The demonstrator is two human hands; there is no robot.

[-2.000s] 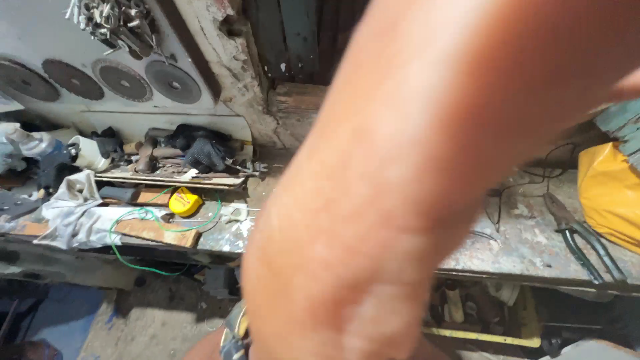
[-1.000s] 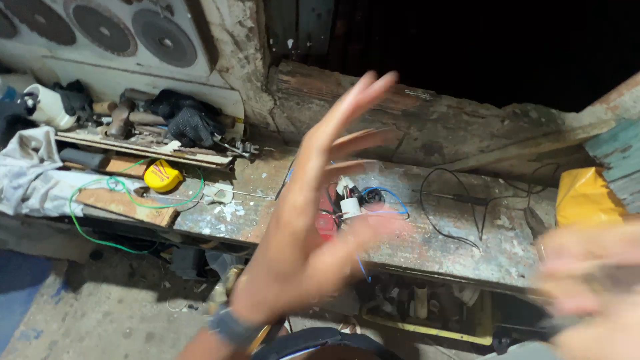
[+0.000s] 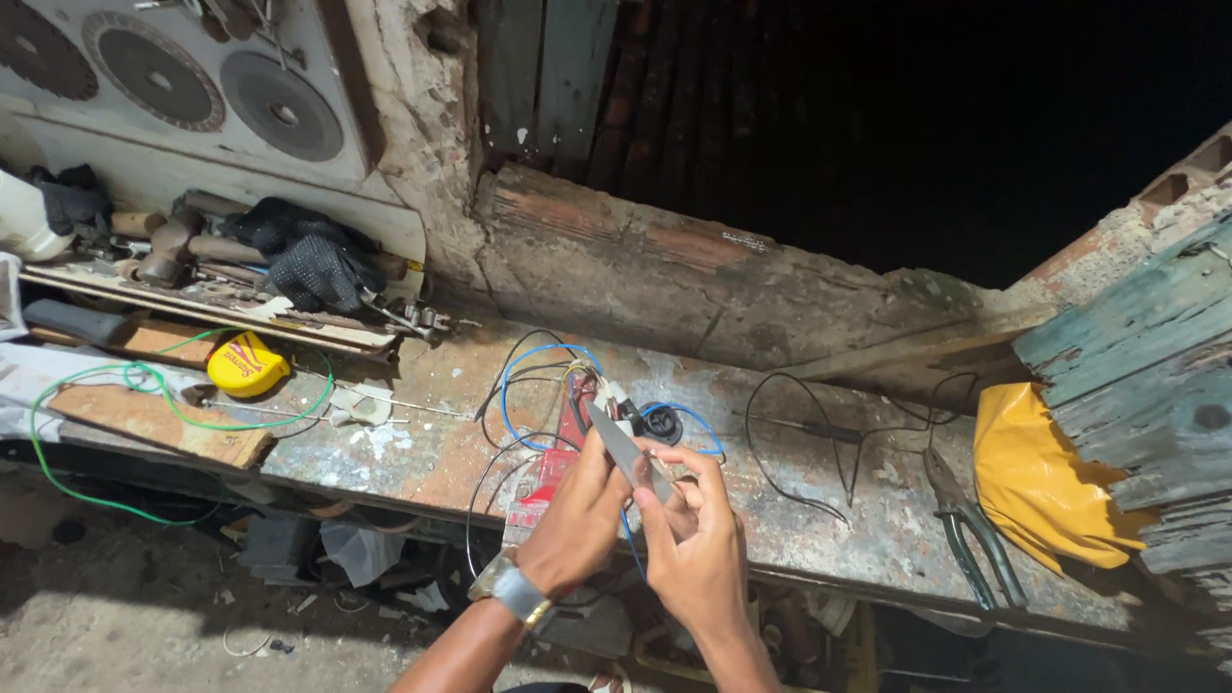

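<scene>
A metal blade [image 3: 621, 448], apparently a knife, points up and left between my hands. My right hand [image 3: 701, 539] has its thumb and fingers around the blade's lower end. Against the blade's left side is my left hand [image 3: 577, 515], wearing a wristwatch; its fingertips are hidden, so its grip is unclear. Just beyond the hands, a red bench vise [image 3: 553, 469] stands at the bench edge. White connectors [image 3: 608, 393], a blue wire [image 3: 508, 385] and a black round part [image 3: 662, 422] lie around its top, partly covered by the hands.
The bench [image 3: 866, 481] holds pliers [image 3: 962, 529], a thin black cable [image 3: 751, 409] and a yellow bag [image 3: 1039, 472] at right. At left are a yellow tape measure [image 3: 247, 366], green wire [image 3: 82, 371], hammer [image 3: 171, 248] and black glove [image 3: 313, 255]. A dark opening lies behind the low wall.
My left hand, raised with fingers spread one second ago, has come down to the blade. My right hand has moved left from the bench's right side to meet it.
</scene>
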